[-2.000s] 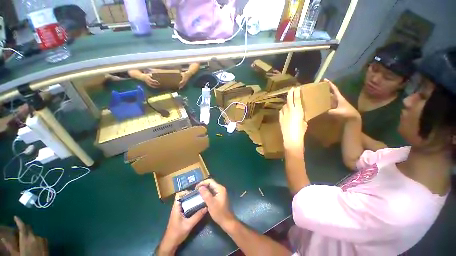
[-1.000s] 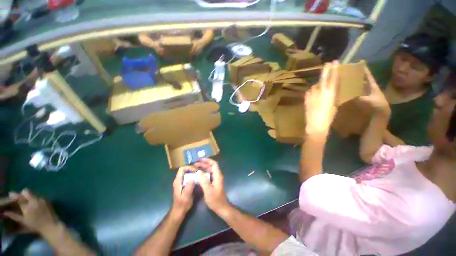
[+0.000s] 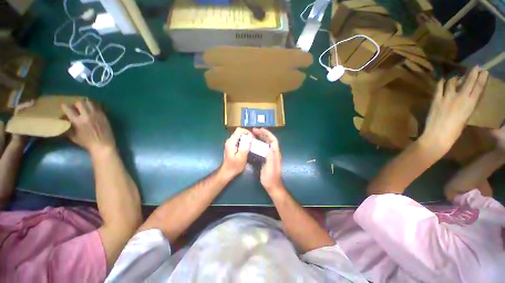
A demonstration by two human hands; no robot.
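My left hand [image 3: 236,151] and my right hand [image 3: 269,157] hold a small card stack [image 3: 256,147] between them, just in front of the open box. Its upper face looks whitish and its near side dark; single cards cannot be told apart. The brown mailer box [image 3: 226,113] stands on the green table with its scalloped lid [image 3: 257,69] open at the back. A blue insert card [image 3: 252,117] with a small white square code lies flat inside the box. The fingertips are near the box's front edge.
A person at left handles a brown box [image 3: 41,115]. A person at right reaches to a heap of box blanks [image 3: 387,105]. A bench instrument [image 3: 230,38] stands behind the box. White cables lie at left [image 3: 103,69] and right [image 3: 335,73]. Tiny scraps [image 3: 332,168] lie right of my hands.
The view has tilted down and turned right. My hands still hold the card stack, now showing a whitish face. The neighbour at right has lowered a hand from a raised box to the heap.
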